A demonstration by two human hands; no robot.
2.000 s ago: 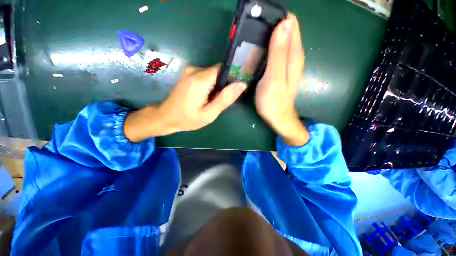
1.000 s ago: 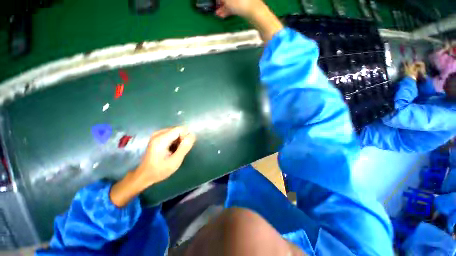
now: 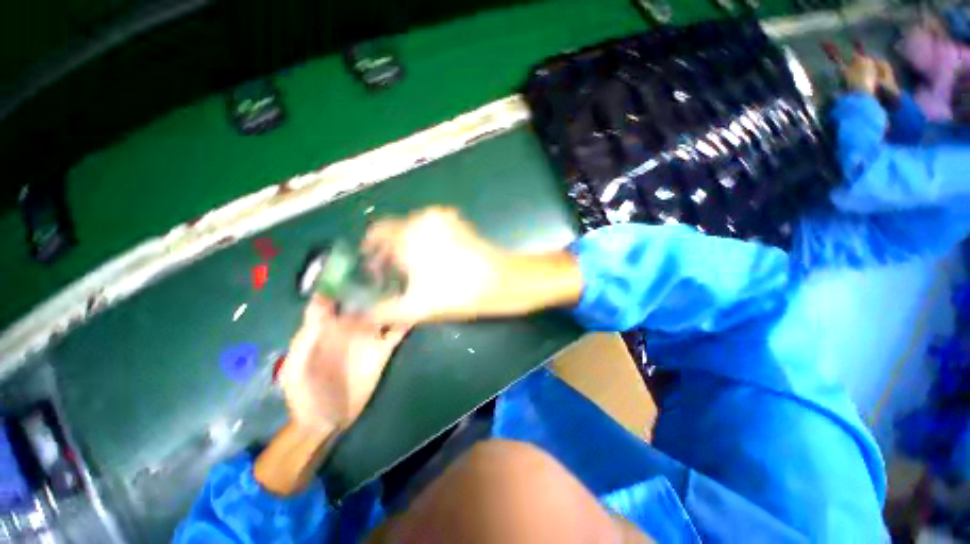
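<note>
A mobile phone unit (image 3: 356, 274), dark with green inside, is held above the green bench; it is blurred and partly covered by fingers. My right hand (image 3: 441, 266) grips it from the right and above. My left hand (image 3: 335, 367) is under its lower left end and touches it; whether its fingers close on it is blurred. A blue-violet triangular pick (image 3: 240, 362) lies on the bench left of my left hand. A small red part (image 3: 280, 369) shows at that hand's edge. Red strips (image 3: 261, 276) lie further back.
A green conveyor belt (image 3: 170, 149) carries several dark phones behind a worn whitish rail (image 3: 255, 218). A glossy black blister tray (image 3: 681, 138) lies at the back right. A pale tray (image 3: 64, 499) holds a dark part at the left edge. Another person's hands (image 3: 867, 74) show at the far right.
My right hand has come back from the belt and now holds a phone unit over the bench. My left hand has met it there. The view has shifted and turned.
</note>
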